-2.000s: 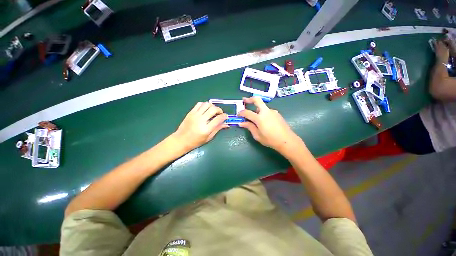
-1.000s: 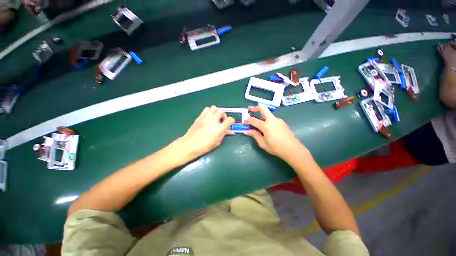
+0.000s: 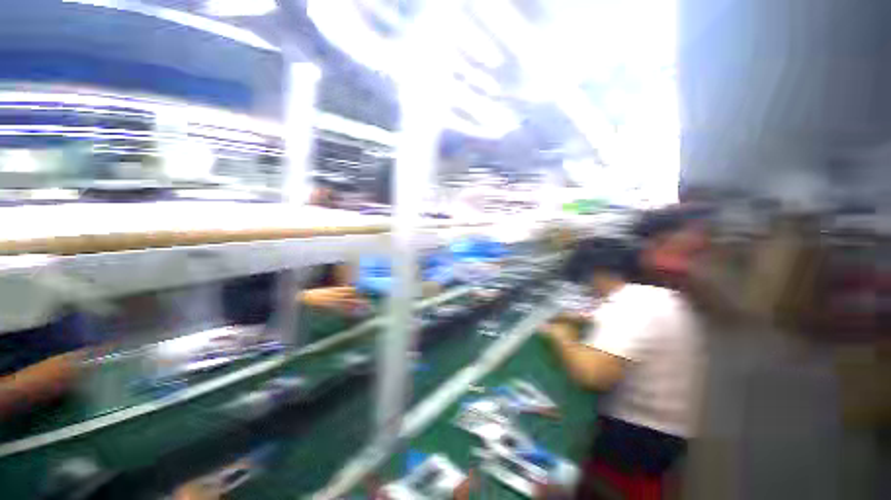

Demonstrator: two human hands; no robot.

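Neither of my hands is in view. The picture is badly blurred. Nearest in front, a white housing (image 3: 430, 479) with blue and reddish-brown parts beside it lies on the green bench at the bottom edge. Beyond it to the right, several white housings (image 3: 488, 418) with blue parts lie in a loose, overlapping group. Their boards and wires are too blurred to tell.
A white rail (image 3: 479, 366) separates bench and belt. A white post (image 3: 396, 332) rises from it. Blurred units (image 3: 264, 393) lie on the belt at left. A person in a light top (image 3: 645, 356) sits at right. Other workers' arms (image 3: 332, 298) show across the line.
The view has swung up and to the right, away from the work in front of me. Both hands and the housing they held have left the picture.
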